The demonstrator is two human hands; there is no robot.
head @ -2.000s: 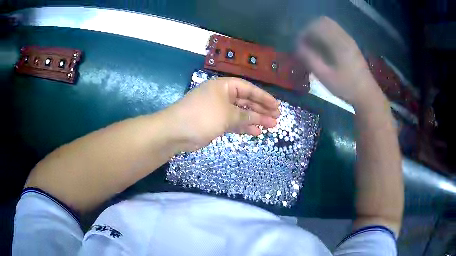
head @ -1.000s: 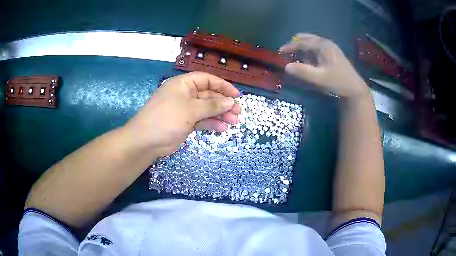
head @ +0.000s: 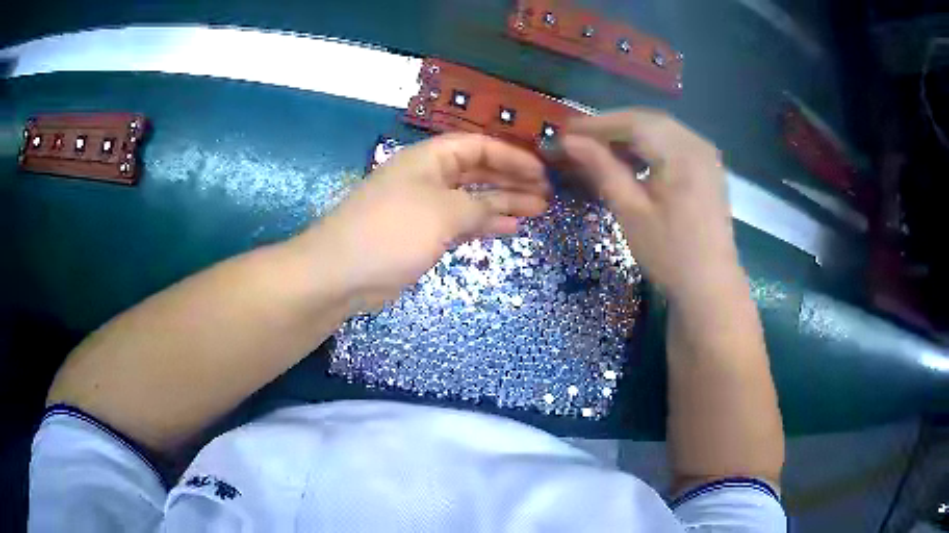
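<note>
A red-brown carrier jig [head: 484, 104] with dark square seats lies in front of me, its right end hidden behind my right hand. Silver parts show in three of its seats. My right hand [head: 650, 177] is bare, with thumb and forefinger close together at the third visible seat; whether a part is between them I cannot tell. My left hand [head: 463, 198] is half curled, palm turned right, over the upper left of the parts tray; its palm is partly hidden, so I cannot tell if it holds parts. The tray is covered with small silver parts [head: 489, 333].
A second jig [head: 83, 147] lies at the left. A third jig [head: 595, 44] lies beyond the near one. A pale metal strip [head: 208, 52] runs across the green surface, with the near jig at it. A blurred red-brown object [head: 817, 146] is at the right.
My right hand has come down and left onto the near jig. My left hand's fingers have loosened and it sits slightly further right. A jig beyond the near one now shows clearly.
</note>
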